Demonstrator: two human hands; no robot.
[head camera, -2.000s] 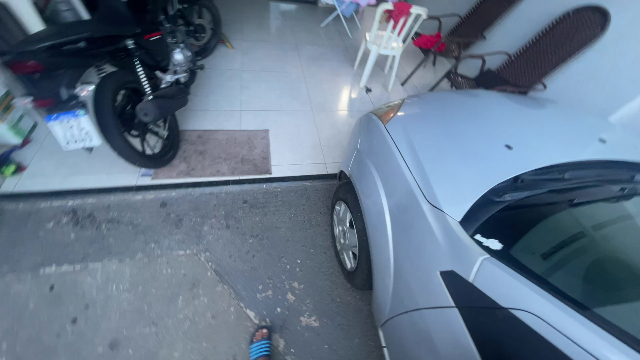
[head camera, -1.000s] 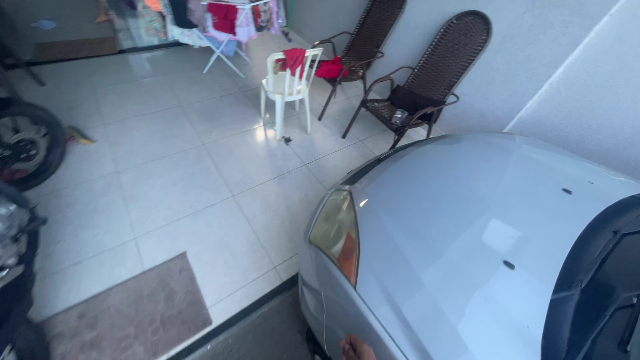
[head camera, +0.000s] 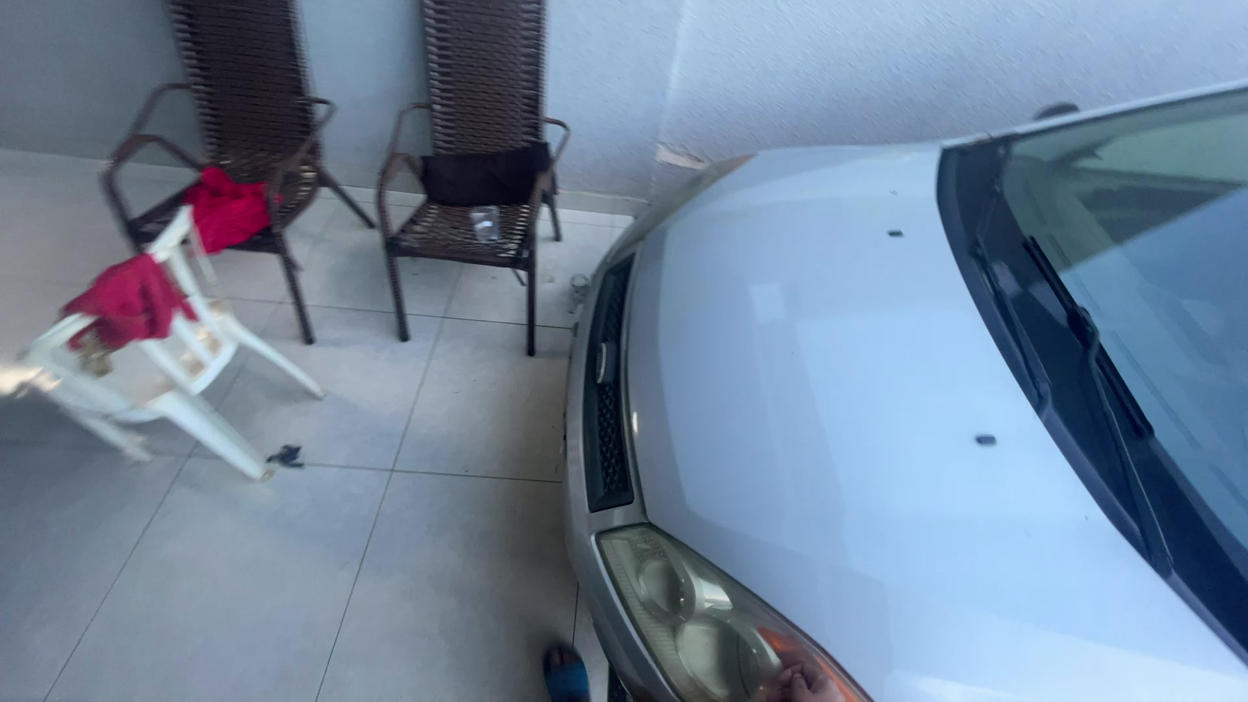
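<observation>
At the bottom edge of the head view, part of a hand (head camera: 807, 682) shows over the orange corner of the car's headlight (head camera: 697, 614); which hand it is, and whether it touches the lens, I cannot tell. Nothing held in it can be made out. My other hand is out of the picture. The silver car's hood (head camera: 819, 370) fills the right half, with the black front grille (head camera: 611, 390) along its left side. Below, a foot in a blue sandal (head camera: 565, 675) stands on the tiles beside the bumper.
Two brown woven armchairs (head camera: 244, 127) (head camera: 463, 229) stand by the wall, one bearing red cloth (head camera: 229, 210), the other a dark cushion and a clear cup (head camera: 485, 223). A white plastic chair (head camera: 210, 419) with red cloth stands left; a small dark object (head camera: 286, 455) lies near its leg.
The view has swung right and come closer to the car's front. The motorcycle and mat seen earlier are out of view. A hand shows near the headlight in the last two frames.
</observation>
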